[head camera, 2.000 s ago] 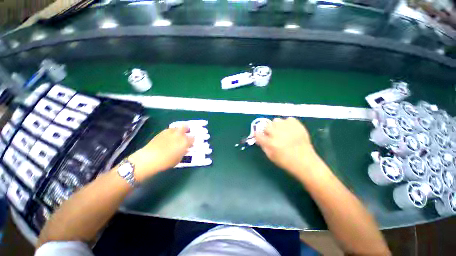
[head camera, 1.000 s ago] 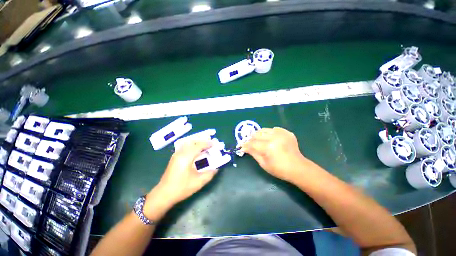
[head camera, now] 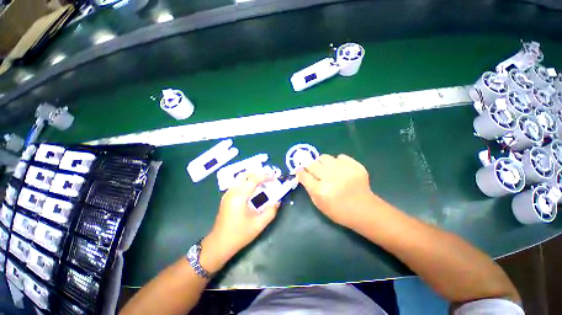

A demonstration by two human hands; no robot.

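My left hand (head camera: 242,212) holds a white handle shell (head camera: 265,195) with a dark window, its notched end towards the fan head. My right hand (head camera: 336,187) has its fingertips at the near edge of a white round fan head (head camera: 302,159), at its neck, and pinches something small there. The shell's notched end is close to the right fingertips; thin dark wires seem to run between them, too small to tell clearly. Two more handle shells lie just beyond my left hand, one (head camera: 212,161) apart and one (head camera: 241,171) partly behind the fingers.
A black blister tray (head camera: 92,231) with rows of handle shells is at left. Many fan heads (head camera: 508,176) are massed at right. Beyond the white stripe (head camera: 277,123) are a lone fan head (head camera: 177,104) and a joined head-and-handle unit (head camera: 315,75). Cardboard (head camera: 37,37) is at top left.
Since two seconds ago, the fan head has come close to the shells, and my left hand has taken one shell from the group. In the last second, that shell has turned and separated from the others.
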